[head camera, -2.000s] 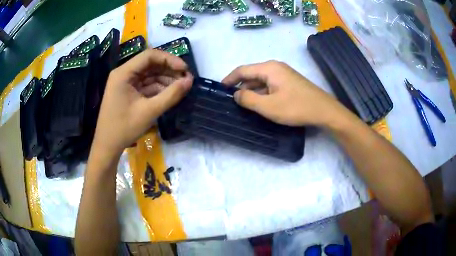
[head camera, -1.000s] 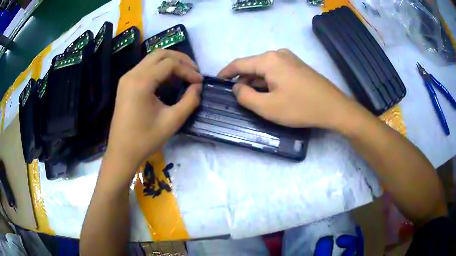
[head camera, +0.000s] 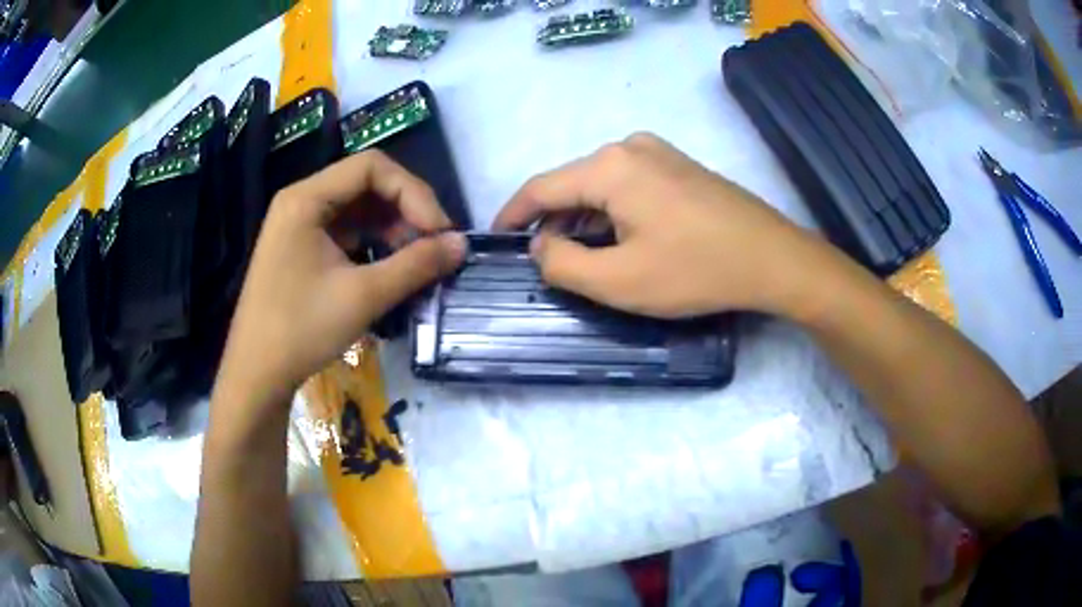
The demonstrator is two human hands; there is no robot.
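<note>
A black ribbed housing shell [head camera: 558, 332] lies on the white sheeting in front of me, its open inside facing up and its long side roughly level. My left hand [head camera: 356, 255] pinches at the shell's far edge near its left end. Whether a tiny part is between the fingertips is hidden. My right hand [head camera: 647, 231] grips the far edge just right of it, thumb inside and fingers behind. A loose pile of tiny black button caps [head camera: 368, 441] lies on the yellow tape at the near left.
Fitted housings [head camera: 164, 255] with green strips overlap at left. Circuit boards [head camera: 585, 26] lie at the far side. Stacked empty shells [head camera: 837, 148], blue-handled cutters [head camera: 1026, 231] and a clear plastic bag [head camera: 991, 59] are at right. A dark pen-like tool [head camera: 21, 448] lies far left.
The shell in my hands has turned from slanting down to the right to nearly level, and its ribbed inside shows more. Both hands stay at its far edge.
</note>
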